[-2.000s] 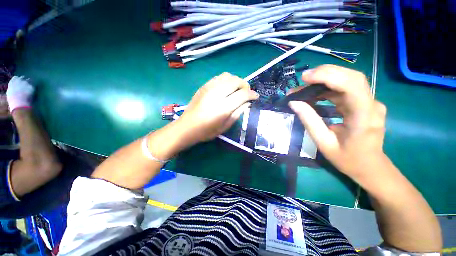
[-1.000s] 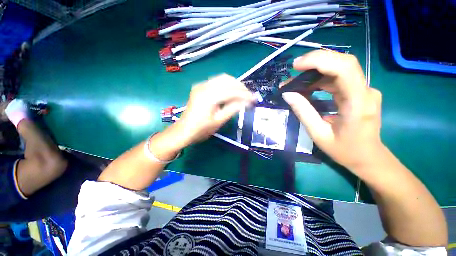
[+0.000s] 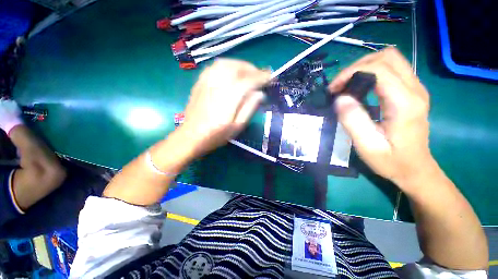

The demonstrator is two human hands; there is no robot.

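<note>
My right hand (image 3: 390, 111) holds a black block (image 3: 361, 85) between thumb and fingers, right of the pile. My left hand (image 3: 221, 103) is blurred, raised over the bench left of the card; its fingertips are close together and I cannot tell if they hold anything. Small black housings (image 3: 297, 82) lie between the hands, with a small pale piece on them. The white reference card (image 3: 300, 137) lies flat under dark tape (image 3: 324, 163). A white cable (image 3: 256, 151) with fine wire ends lies partly under my left hand. A red plug (image 3: 178, 119) shows beside my left wrist.
A bundle of white cables (image 3: 245, 34) with red plugs (image 3: 180, 46) lies at the back of the green bench (image 3: 98, 71). One cable slants toward the black pile. A blue-rimmed tray (image 3: 450, 54) is at the far right. Another person's gloved hand (image 3: 9, 114) is at the left edge.
My left hand has moved up and back from the card's upper left corner. My right hand has shifted slightly right, with the black block turned more into view.
</note>
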